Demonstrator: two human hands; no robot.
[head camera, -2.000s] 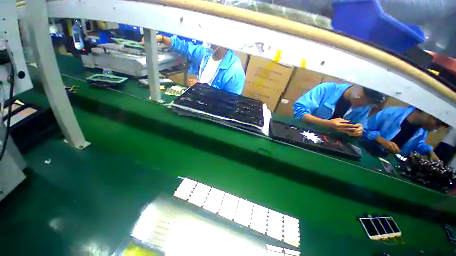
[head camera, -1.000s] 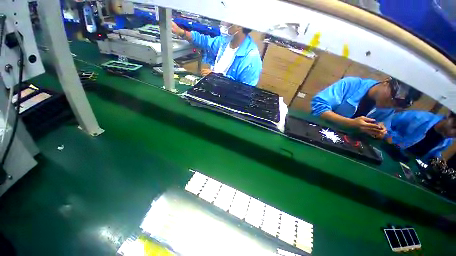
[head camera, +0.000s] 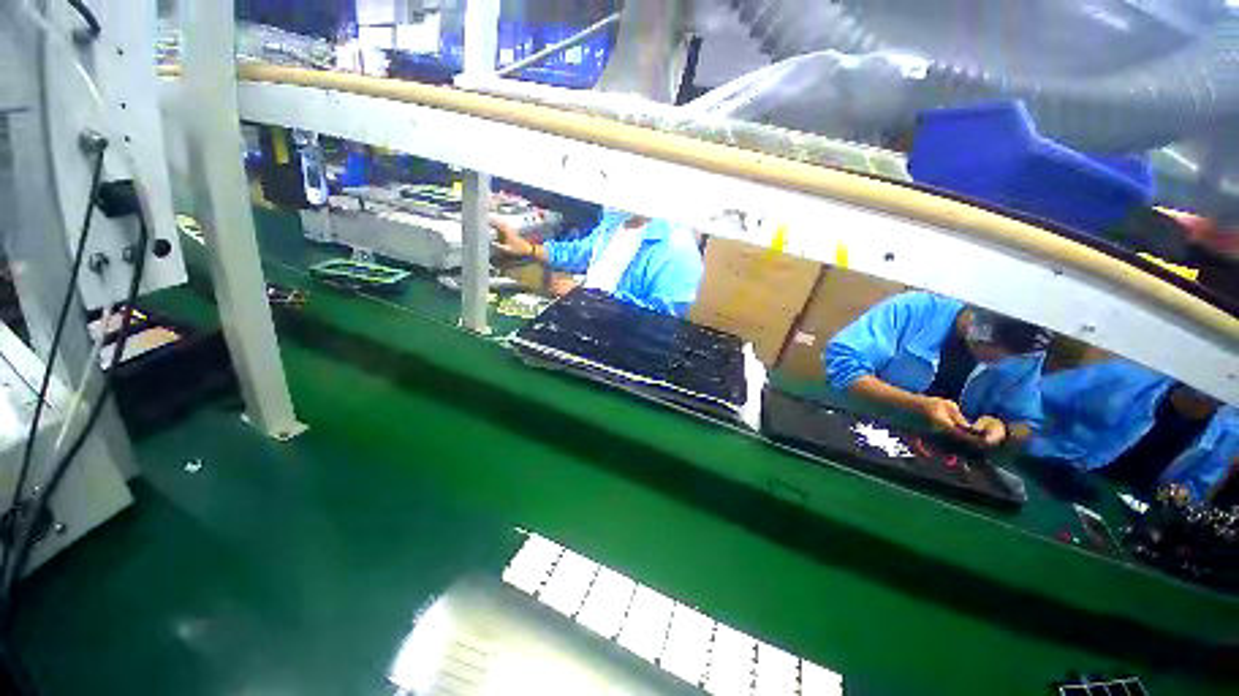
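Note:
Neither of my hands is in the picture. A long row of joined white rectangles (head camera: 644, 619) lies on the green bench nearest in front of me, running down to the right. Beside it on the near side is a very shiny, glare-white sheet (head camera: 469, 646), cut off by the bottom edge. Faint lines show on its left part. A small set of dark display modules (head camera: 1103, 687) with pale edges shows at the bottom right, mostly cut off.
Black trays (head camera: 639, 351) lie stacked across the bench; another black tray (head camera: 890, 456) holds white pieces. White posts (head camera: 245, 258) and a machine (head camera: 82, 272) stand left. A shelf beam (head camera: 652, 190) crosses above, with a blue bin (head camera: 1012, 163). Several people in blue smocks sit opposite.
The view has tilted up, so the bench things sit lower and the yellow patch by the sheet and most of the display modules have left the picture. More of the overhead shelf shows.

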